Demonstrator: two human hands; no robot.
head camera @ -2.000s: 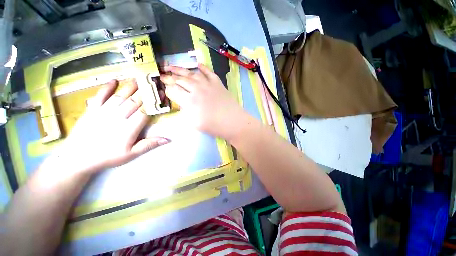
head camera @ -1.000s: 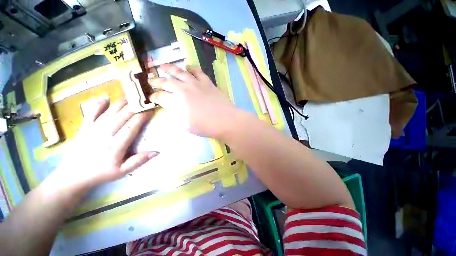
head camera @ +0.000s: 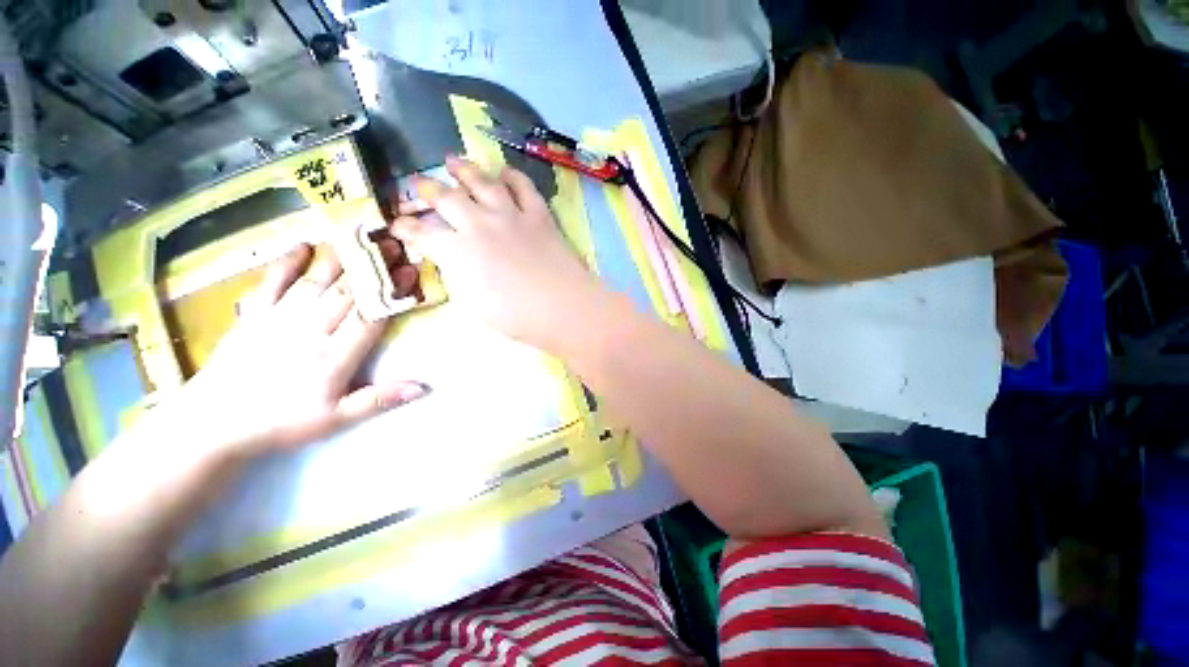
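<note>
The yellow-taped clamp frame [head camera: 342, 196], with black handwriting, stands over the template plate [head camera: 456, 391]. An orange-brown piece [head camera: 215, 313], perhaps fabric, shows between its two prongs. My left hand [head camera: 280, 365] lies palm down in front of the frame, fingers spread, fingertips on that piece. My right hand [head camera: 489, 254] is right of the right prong, its fingers bent at the prong's slot beside a small dark brown bit. Whether it grips anything is hidden. Strong glare whitens the plate and my left hand. Red and black thread snips [head camera: 574, 156] lie beyond my right hand.
The grey machine part [head camera: 196, 78] is at the upper left. Brown fabric [head camera: 887, 183] hangs over a white sheet [head camera: 900, 339] on the right. A green bin [head camera: 932, 547] is by my lap and a blue bin [head camera: 1069, 326] behind the fabric.
The camera view has shifted slightly, showing more of the machine at upper left. My right fingers have moved slightly at the prong's slot. My left hand stays about where it was.
</note>
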